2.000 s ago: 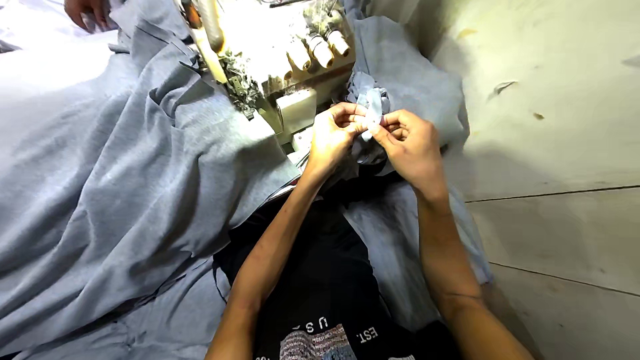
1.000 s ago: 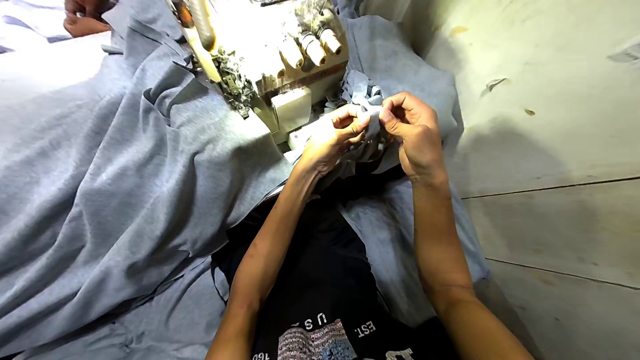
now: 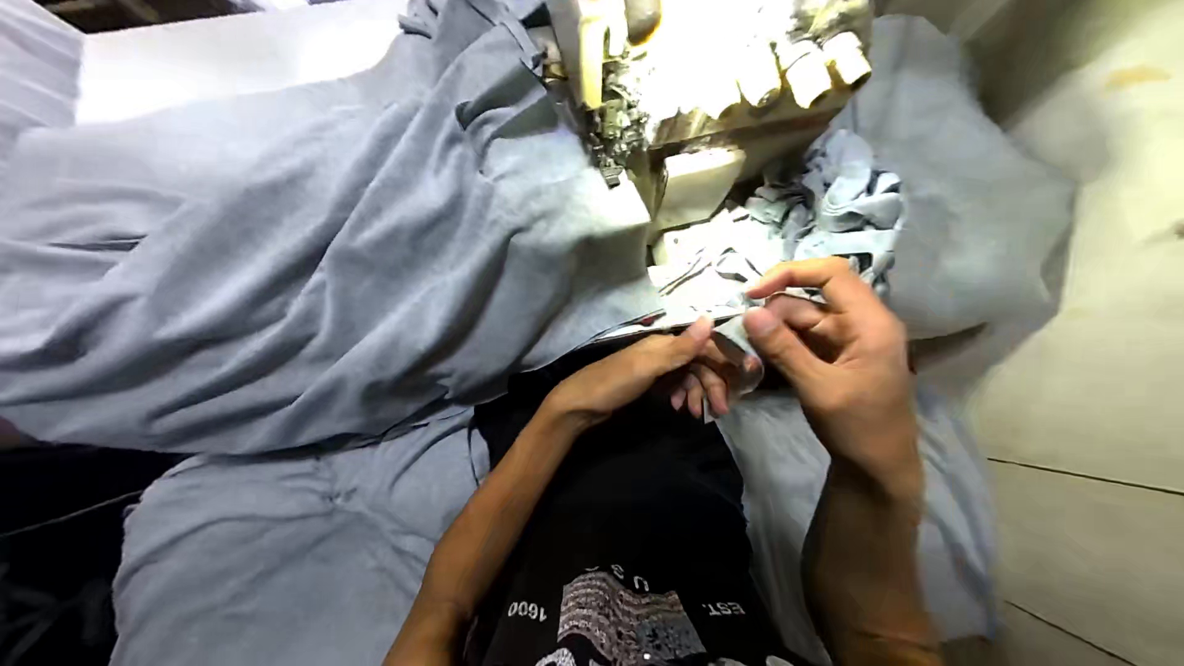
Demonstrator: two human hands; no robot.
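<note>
My left hand (image 3: 661, 370) is at the near edge of the machine table, thumb and fingers around a small pale piece of fabric (image 3: 737, 335). On its right, my right hand (image 3: 832, 347) has thumb and forefinger at the same piece; whether it pinches it is not plain. Grey-blue fabric (image 3: 370, 268) lies in broad folds to the left, its edge running up to my left hand. Beyond both hands stands a sewing machine (image 3: 698, 180), its presser foot (image 3: 612, 173) over the fabric. Crumpled fabric strips (image 3: 851, 199) lie behind my right hand.
Several thread cones (image 3: 805, 74) stand on the machine, under bright light. More grey-blue fabric (image 3: 962, 176) hangs at the right, and some (image 3: 305, 546) lies at the lower left. A pale panelled surface (image 3: 1091, 388) runs along the right side.
My hands have come nearer to my body, away from the crumpled strips where they were earlier. The other person's hand at the upper left is no longer seen. The view has shifted.
</note>
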